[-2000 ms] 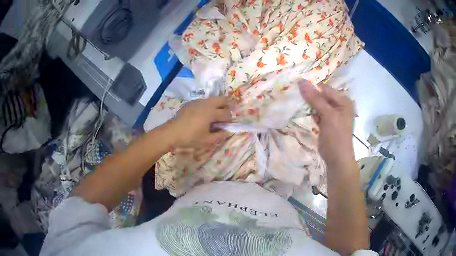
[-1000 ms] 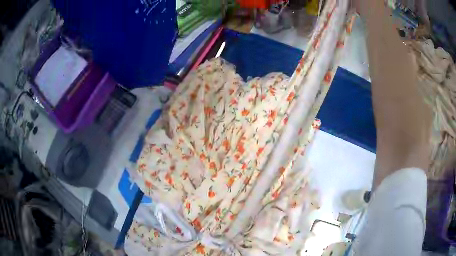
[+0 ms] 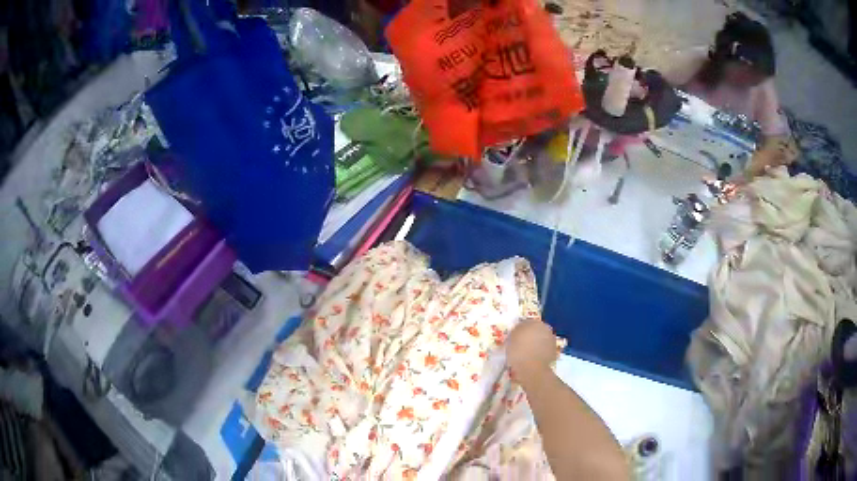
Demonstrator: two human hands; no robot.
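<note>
A large heap of cream floral fabric [image 3: 413,366] with orange-red flowers and green leaves lies on the white table in front of me. My right hand [image 3: 533,349] is closed on the upper right edge of the floral fabric, near the blue trough. A paler strip of the fabric runs down from the hand toward the bottom edge. My left hand is not in view. The lower part of the heap is cut off by the bottom edge of the picture.
A blue trough [image 3: 620,305] lies behind the fabric. A purple basket [image 3: 183,282] with white paper and a blue bag [image 3: 249,141] are at left. An orange bag [image 3: 484,75] hangs at the back. Beige fabric [image 3: 766,272] is piled right. A person [image 3: 752,85] sits opposite.
The view has tilted up from my lap to the table's far side. The left hand has left the picture. The right hand has come down from a raised reach, and the lifted fabric is lower.
</note>
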